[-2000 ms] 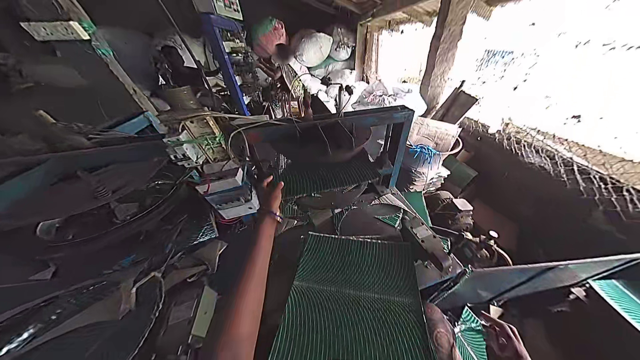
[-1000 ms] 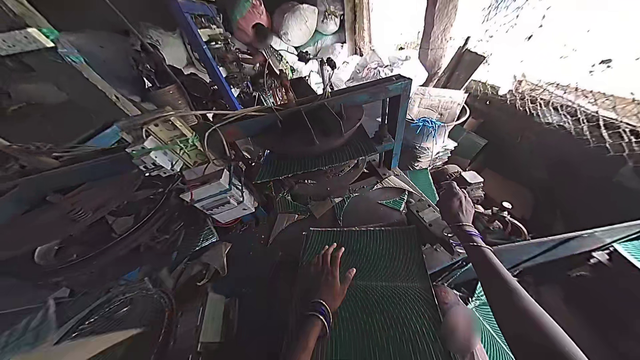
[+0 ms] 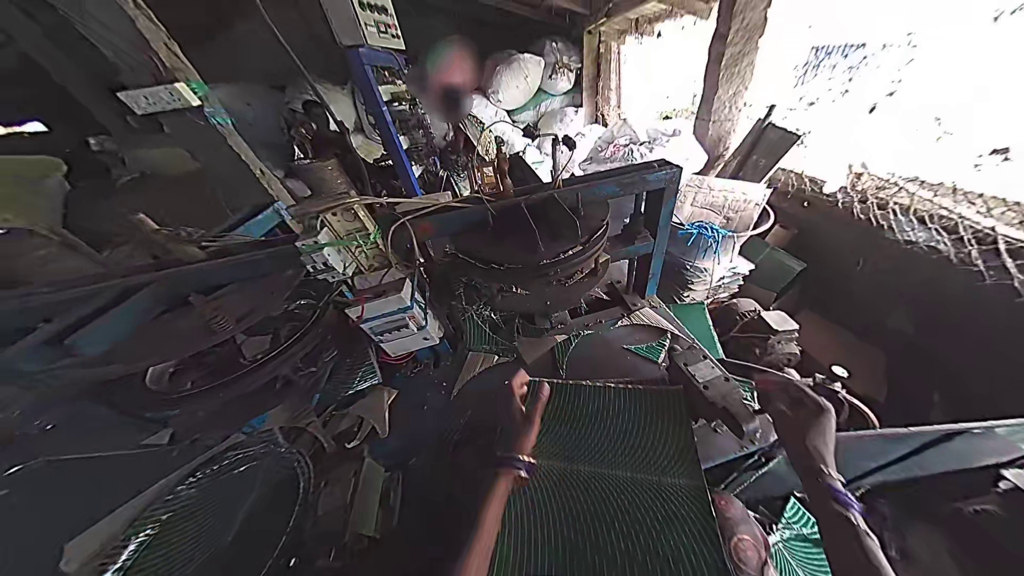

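A large green sheet with a leaf-like line pattern lies in front of me. My left hand is at its upper left corner, thumb up, at the sheet's edge; whether it grips the sheet is unclear. To the right of the sheet, my right hand is beside a metal lever arm of the machine; its fingers are dark and their hold cannot be made out. Beyond the sheet stands the machine with a blue metal frame and a dark round press head. Green offcuts lie beneath it.
Left of the machine are electrical switch boxes with loose wires. A second round die and scraps lie at the lower left. A motor stands at the right, near a bucket. A blue metal beam crosses the right side. White sacks are piled behind.
My left hand has moved from on top of the green sheet to its upper left edge. My right hand has come down from above the lever to beside it. The press head now shows no green sheet in it.
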